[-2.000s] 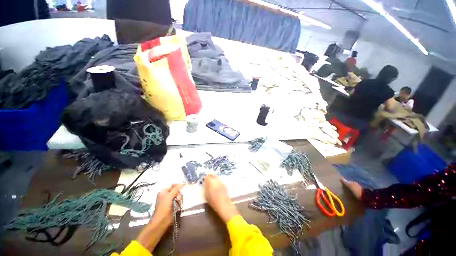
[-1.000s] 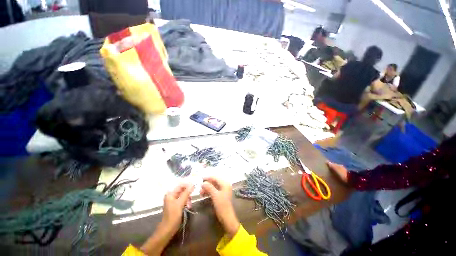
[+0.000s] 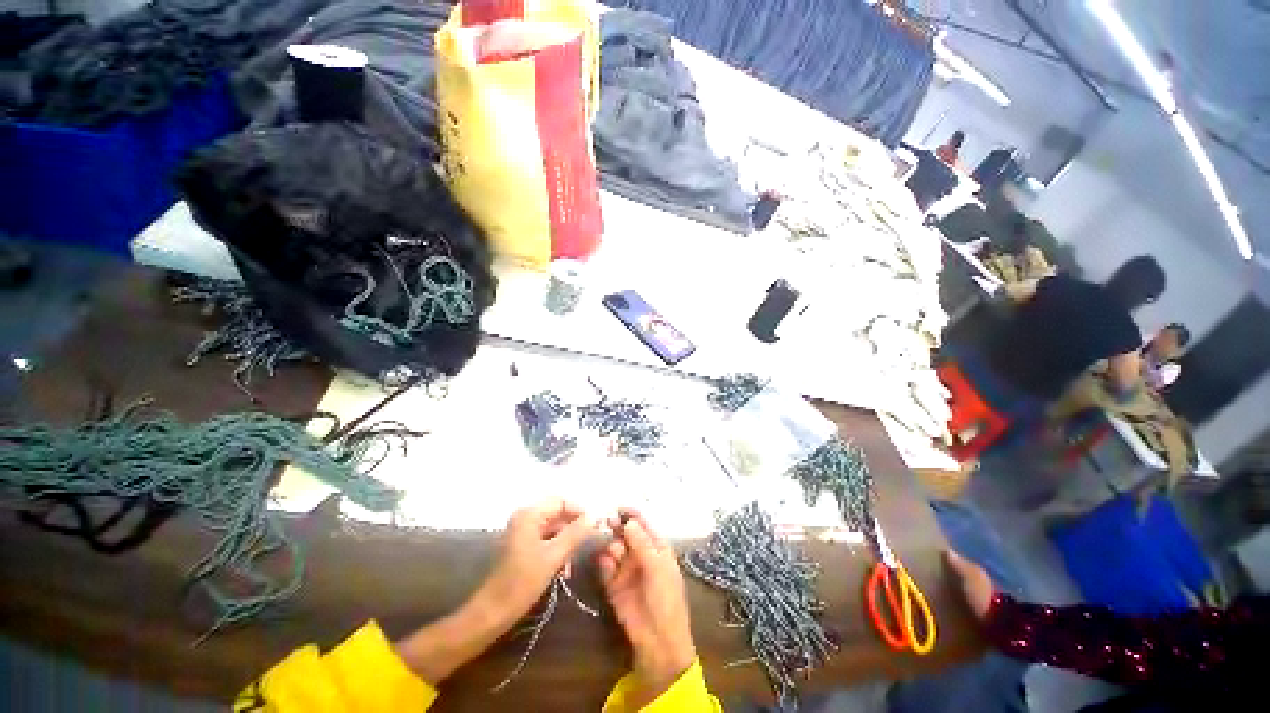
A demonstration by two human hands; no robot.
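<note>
My left hand (image 3: pixel 536 560) is pinched on a thin grey-green cord (image 3: pixel 536 634) whose loose ends hang below the fingers. My right hand (image 3: pixel 644 582) is close beside it, fingertips curled together almost touching the left ones; whatever is between its fingertips is too small to tell. Both hands are above the table's front part, at the near edge of the white sheet (image 3: pixel 460 471). Two small dark bunches (image 3: pixel 621 426) lie on the sheet beyond the hands. A pile of short grey-blue cords (image 3: pixel 766 592) lies right of my right hand.
Orange and yellow scissors (image 3: pixel 900 602) lie at the right, near another person's hand (image 3: pixel 971 582). Long green cords (image 3: pixel 167 467) spread at left below a black plastic bag (image 3: pixel 327 230). A clear bag (image 3: pixel 766 435), phone (image 3: pixel 649 327) and yellow-red shopping bag (image 3: pixel 522 139) are beyond.
The view has tilted and shifted. My hands stay close together at the sheet's near edge; my right fingers are now more curled, and cord ends hang spread below my left hand.
</note>
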